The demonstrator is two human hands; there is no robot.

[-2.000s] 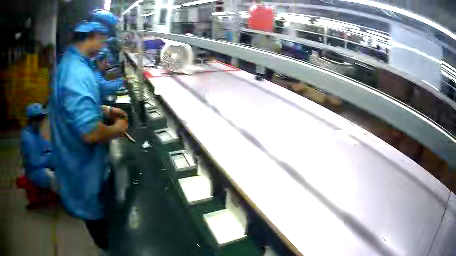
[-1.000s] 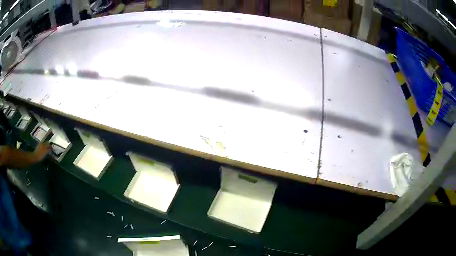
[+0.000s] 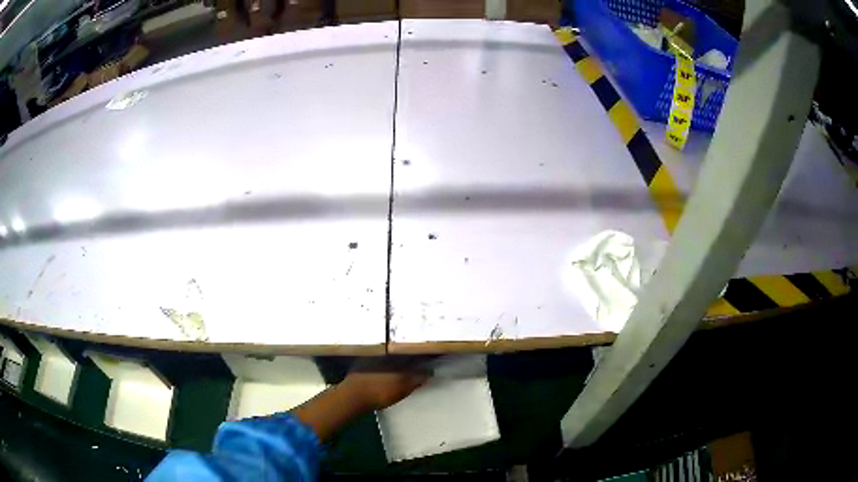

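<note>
My left hand (image 3: 384, 384) reaches in from the lower left in a blue sleeve. It is blurred and lies over the back left part of an open white carton (image 3: 439, 419), by its raised lid. Whether the fingers grip the lid is unclear. This carton sits on the dark green belt against the bench edge, its inside bare white. Another open white carton (image 3: 273, 386) is just left of it, partly behind my forearm. A third open carton (image 3: 138, 403) stands further left in the same row. My right hand is not in view.
The white bench (image 3: 282, 132) runs above the row. A crumpled white cloth or bag (image 3: 610, 273) lies by a pale slanted frame post (image 3: 696, 235). A blue basket (image 3: 649, 71) is at upper right. Striped box edges (image 3: 682, 468) show at lower right.
The view has swung right along the bench. My left hand and sleeve have come into view over a carton by the bench edge. The other worker's arm has left the picture.
</note>
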